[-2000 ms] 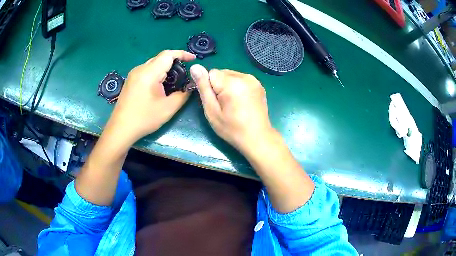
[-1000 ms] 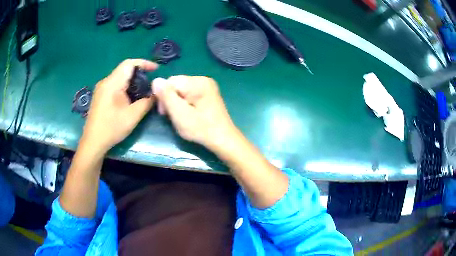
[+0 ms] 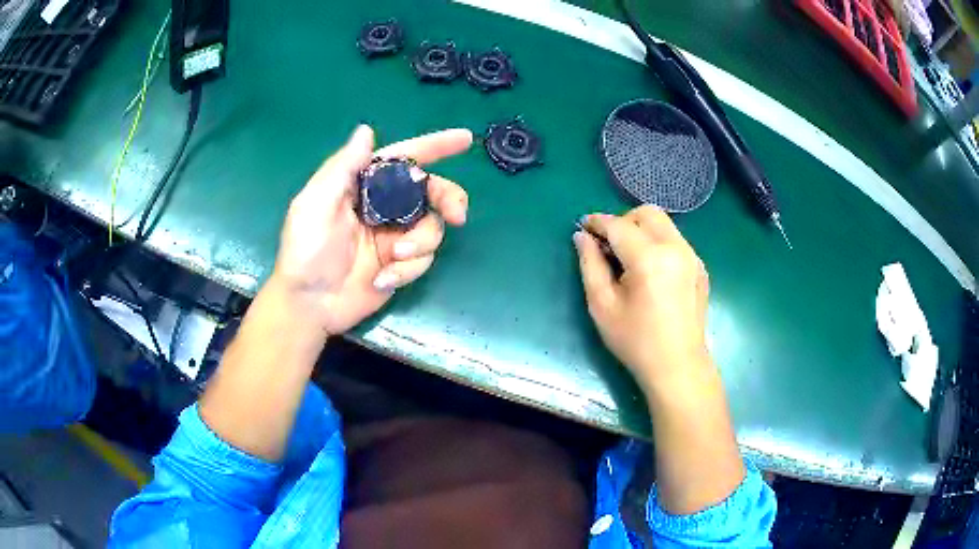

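My left hand (image 3: 360,236) is palm up and holds a round black housing (image 3: 393,194), its flat dark face towards me, with a small pale spot at its upper right. My right hand (image 3: 647,281) is apart from it over the mat, thumb and fingers pinched on a small dark piece (image 3: 602,245) too hidden to identify. Another housing (image 3: 513,144) lies between the hands, further out. More housings lie behind: one alone (image 3: 380,39) and two side by side, the left (image 3: 438,62) and right (image 3: 490,69).
The dimpled black dish (image 3: 659,157) lies beyond my right hand, beside the electric screwdriver (image 3: 717,127). The corded black box (image 3: 200,45) and yellow-green wire (image 3: 141,107) are at left. Crumpled white pieces (image 3: 907,335) lie at right. A red tray (image 3: 867,48) is at far right.
My hands were together at the held housing and are now apart, the right one moved away to the right. The housing's flat face now shows. The housing left of my left hand is out of sight.
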